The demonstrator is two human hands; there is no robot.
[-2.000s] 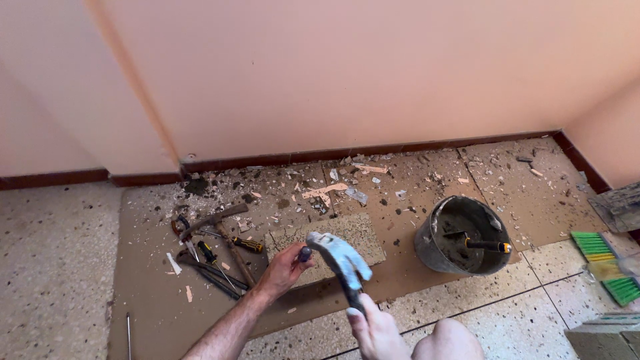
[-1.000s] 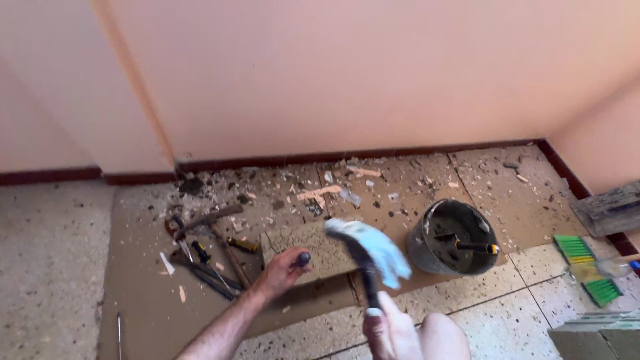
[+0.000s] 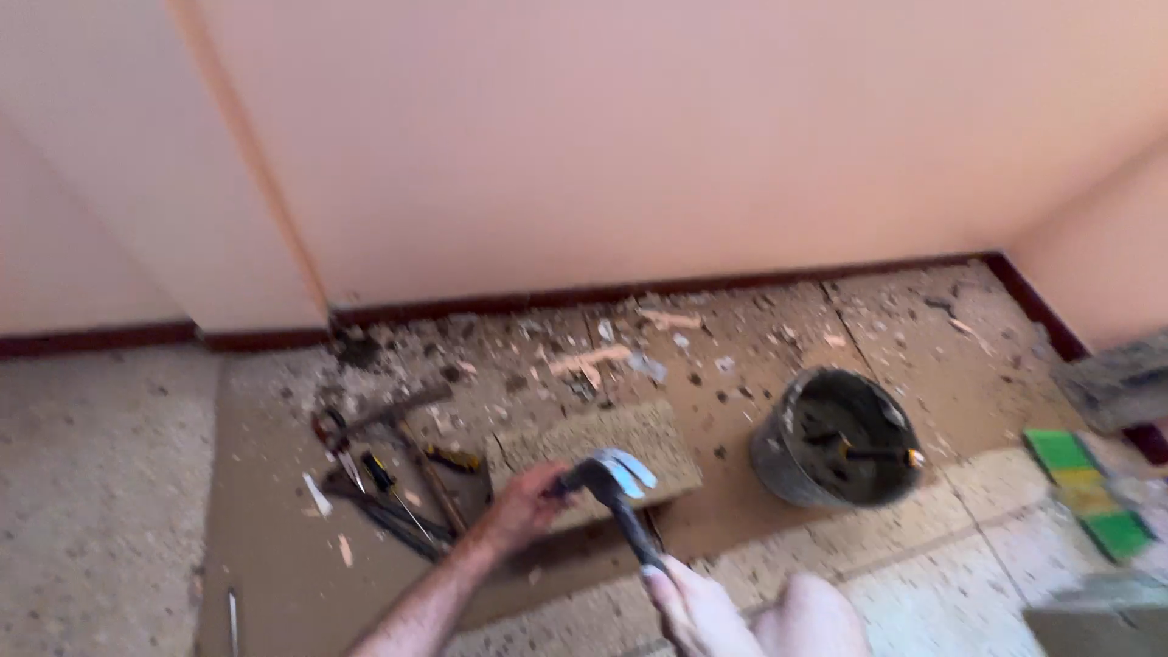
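My right hand (image 3: 698, 607), at the lower middle, grips the dark handle of a claw hammer (image 3: 613, 479), whose head is beside the fingers of my left hand (image 3: 529, 506). My left hand is closed around a small tool, mostly hidden by the fingers and the hammer head; its kind cannot be told. That hand is over the left part of a speckled terrazzo tile piece (image 3: 630, 433) lying on brown cardboard. Left of it lie a yellow-and-black screwdriver (image 3: 380, 474), another yellow-and-black handle (image 3: 453, 459), pincers (image 3: 332, 431) and a wooden-handled hammer (image 3: 433, 484).
A bucket (image 3: 776, 461) with grey mortar and a yellow-and-black handled tool stands at the right. Green-and-yellow brush bristles (image 3: 1081, 493) and a mortar-stained board (image 3: 1118, 379) are farther right. Plaster chips and rubble cover the cardboard (image 3: 274, 566) along the dark red baseboard (image 3: 566, 297).
The hammer head has come down to my left hand, having been apart from it one second ago. My left hand stays over the tile piece, still gripping the small tool.
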